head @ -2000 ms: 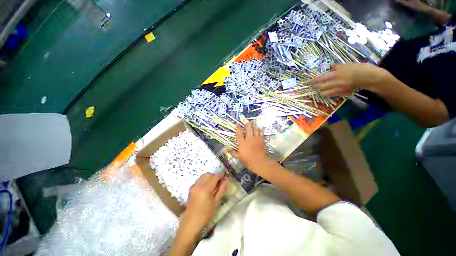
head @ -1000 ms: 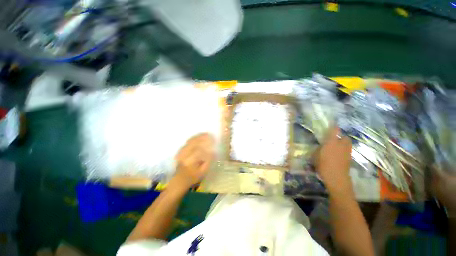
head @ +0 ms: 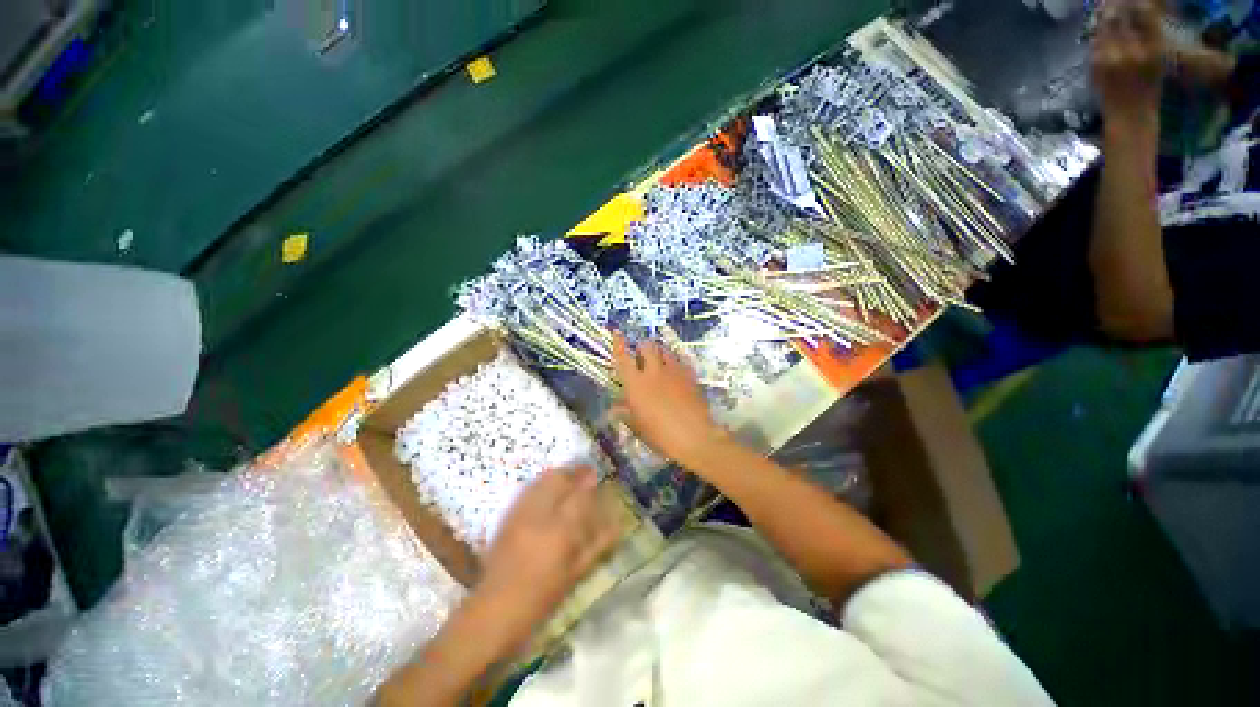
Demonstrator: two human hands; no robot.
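Observation:
An open cardboard box [head: 391,477] full of small white plastic parts [head: 484,439] lies in front of me. My left hand [head: 556,532] is blurred over the box's near right corner, fingers curled down; whether it holds anything cannot be told. My right hand [head: 661,394] is right of the box, at the near end of the closest pile of rod assemblies [head: 553,297]. Its fingertips touch or cover the rod stems; a firm grip cannot be made out. The rods have grey heads at the far side and pale-gold stems toward me.
Clear bubble wrap [head: 249,587] is heaped left of the box. More rod bundles [head: 884,207] lie along the bench to the right. Another person's arm [head: 1130,207] is raised at the right end. A brown carton [head: 953,477] is below the bench, a grey crate [head: 1209,483] at the far right.
The view has swung back toward the rod piles since one second ago. My left hand has moved from beside the bubble wrap to over the box. The other person's arm is now raised away from the rods.

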